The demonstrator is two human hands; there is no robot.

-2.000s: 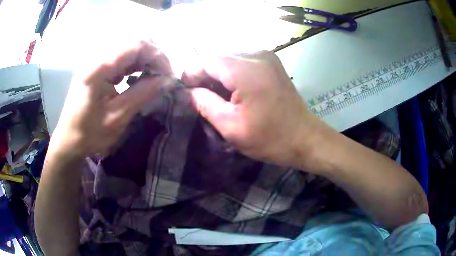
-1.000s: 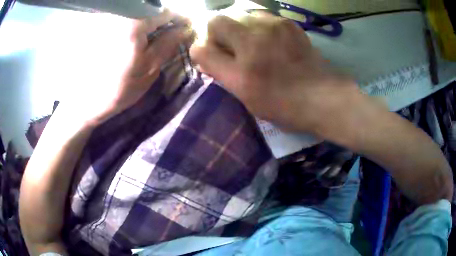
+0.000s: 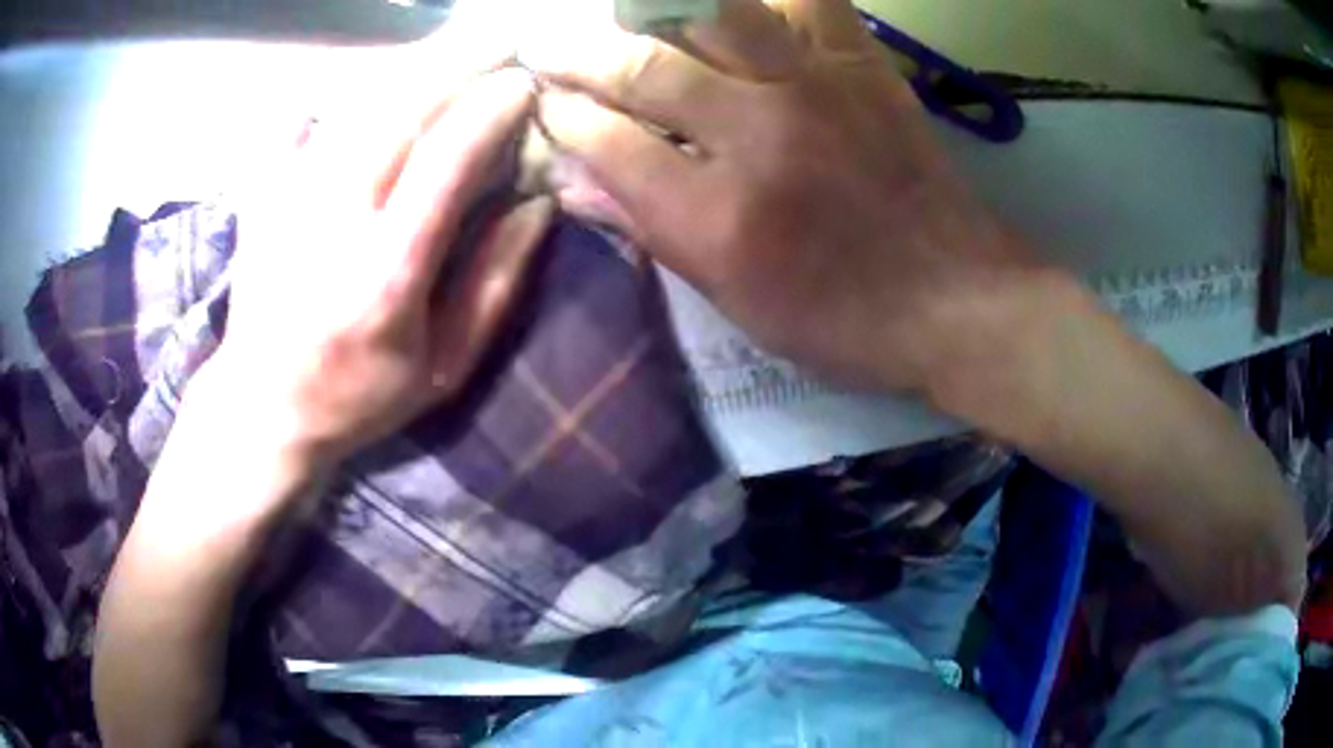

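Plaid fabric (image 3: 541, 439) in dark purple-brown and white with thin tan lines lies over the table edge and lap. My left hand (image 3: 417, 292) grips its upper edge with fingertips together, just below the lamp glare. My right hand (image 3: 804, 190) holds the same edge from the right, the fingertips of both hands nearly touching. The fold between the fingertips is small and partly hidden. A small pale block (image 3: 665, 12) shows above my right fingers. The needle area is lost in glare.
Purple-blue thread snips (image 3: 972, 110) lie behind my right hand, partly hidden. A measuring scale (image 3: 1184, 297) runs along the white table. A slim dark tool (image 3: 1272, 256) and a yellow item (image 3: 1313, 176) are at the right edge. A blue bin or frame (image 3: 1041, 599) stands below right.
The hands have gone up towards the glare with the fabric. The cloth now reaches farther left on the table, and its lower part has shifted. The snips are more covered by my right hand.
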